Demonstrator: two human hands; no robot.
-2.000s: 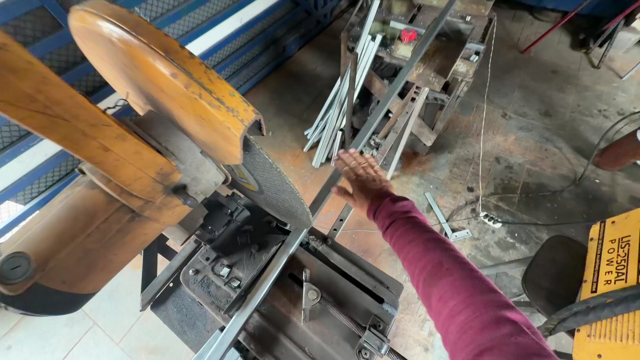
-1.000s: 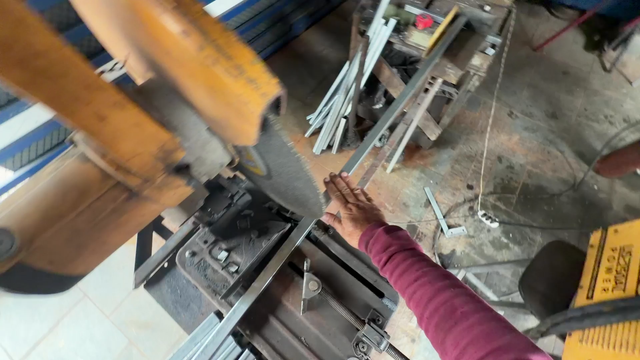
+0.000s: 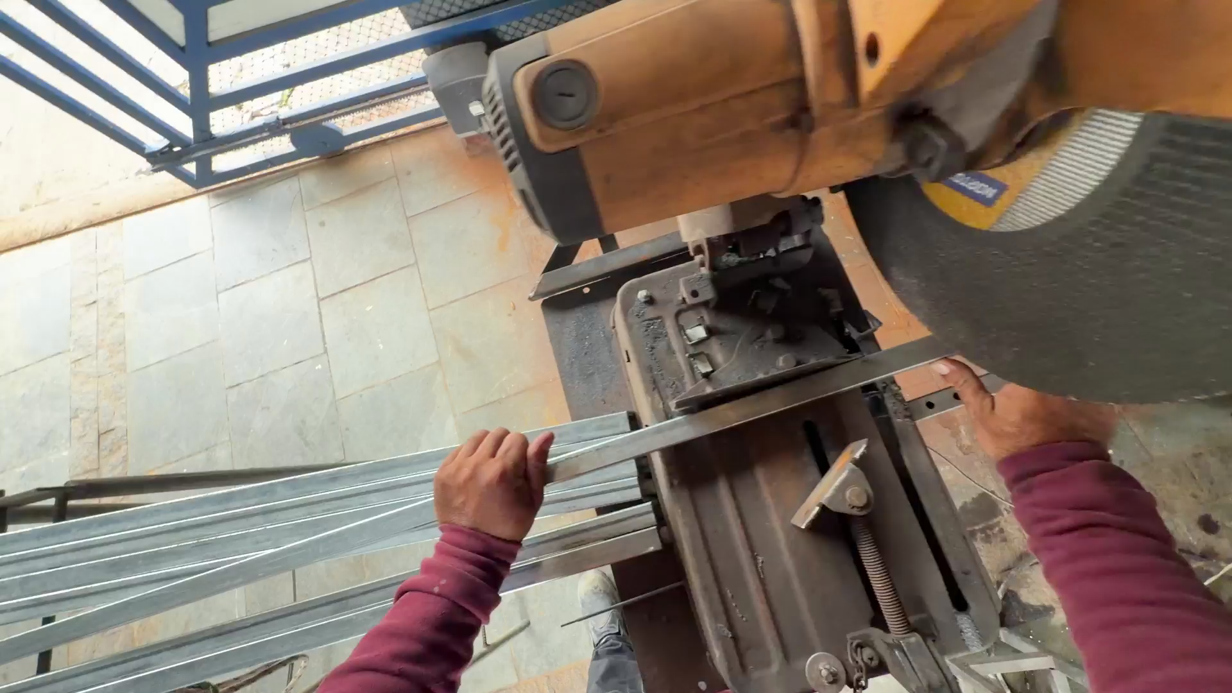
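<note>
A long metal bar (image 3: 741,409) lies slantwise across the base (image 3: 770,520) of an orange chop saw (image 3: 693,106). To the left of the base, my left hand (image 3: 493,481) is closed around the bar. My right hand (image 3: 1025,414) touches the bar near its far part, thumb on its edge, fingers partly hidden under the saw's abrasive disc (image 3: 1068,269). The disc is raised above the bar. The vise jaw (image 3: 830,484) on its threaded screw (image 3: 881,577) stands apart from the bar.
Several galvanized metal profiles (image 3: 241,510) lie at the left, ending near the saw base. A blue metal gate (image 3: 318,91) stands at the upper left over a stone-tiled floor (image 3: 366,318). A shoe (image 3: 599,602) shows below, beside the saw stand.
The view has swung left, and my left hand has come into view holding the bar. My right hand was laid flat on the bar beyond the disc in the earlier frames.
</note>
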